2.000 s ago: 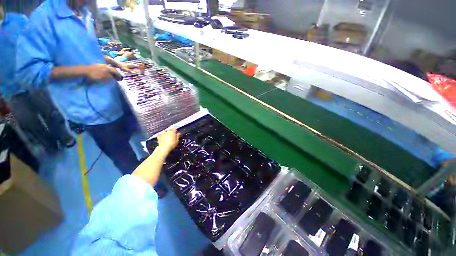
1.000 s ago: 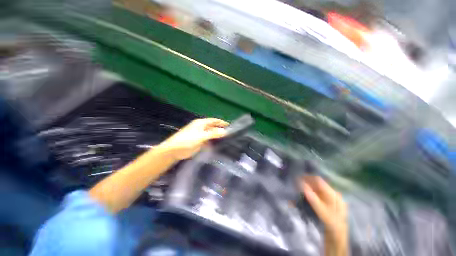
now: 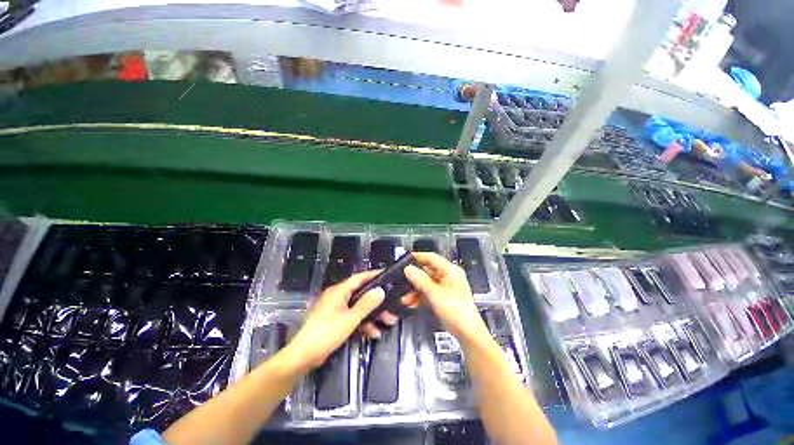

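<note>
My left hand [image 3: 335, 315] and my right hand [image 3: 440, 291] hold a black phone [image 3: 383, 280] between them, above the middle of the clear blister tray [image 3: 246, 382]. The phone's plain dark side faces up; whether its cover is fully seated cannot be told. Black phones lie in several pockets, such as one at the back left [image 3: 300, 261] and one in the front row [image 3: 383, 369]. A front pocket right of centre shows a silvery label area [image 3: 448, 356]. My hands hide part of the tray. The glossy black blister tray [image 3: 113, 326] lies to the left.
Clear trays with white, black-framed, pink and red parts [image 3: 601, 348] lie at right. The green conveyor belt [image 3: 218, 187] runs behind, bearing a tray of dark units [image 3: 505, 189]. A slanting metal post [image 3: 583, 117] stands beyond my right hand. Other people's blue-sleeved arms [image 3: 679, 135] show at far right.
The view has swung right, from the black tray to the clear tray. My hands were apart a second ago, the left with a dark piece; now they have come together around one phone.
</note>
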